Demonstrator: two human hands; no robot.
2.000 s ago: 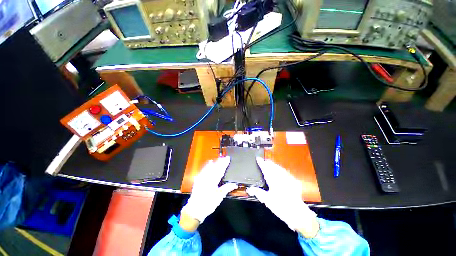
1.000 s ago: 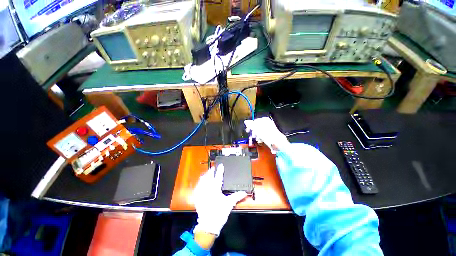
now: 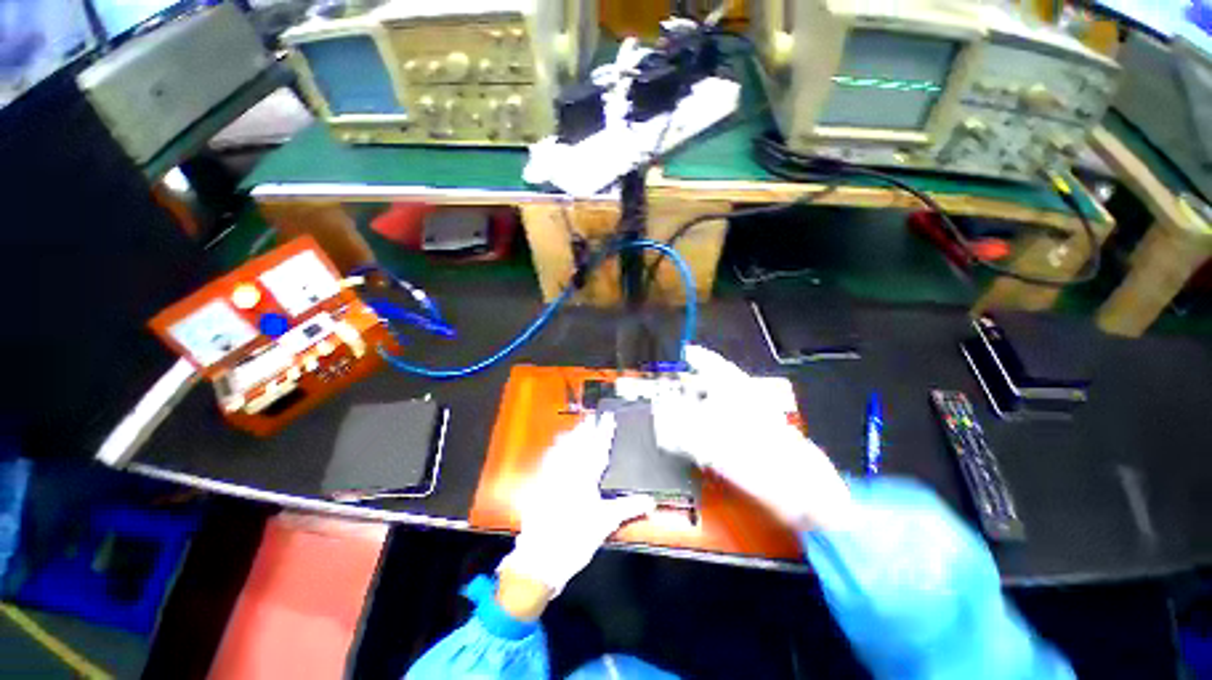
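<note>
A black set-top box [image 3: 647, 458] lies on the orange-red board [image 3: 505, 458] at the bench's front edge, its far edge at the connector block [image 3: 601, 392]. My gloved left hand [image 3: 565, 501] grips the box at its left side and near edge. My gloved right hand [image 3: 731, 419] is blurred over the box's far right corner and the connector block; its fingertips and whether it holds anything cannot be made out. The blue network cable [image 3: 694, 299] runs down behind my right hand.
Orange test box [image 3: 273, 339] and another set-top box [image 3: 386, 449] are at left. A blue marker pen [image 3: 873, 433], remote control [image 3: 978, 462] and stacked boxes [image 3: 1023, 369] are at right. A flat black box [image 3: 806, 330] lies behind. Oscilloscopes [image 3: 884, 80] stand on the rear shelf.
My right hand went from the box's right side to the block's right end, then came nearer, over the box's far right corner. My left hand stays on the box. The camera view shifted.
</note>
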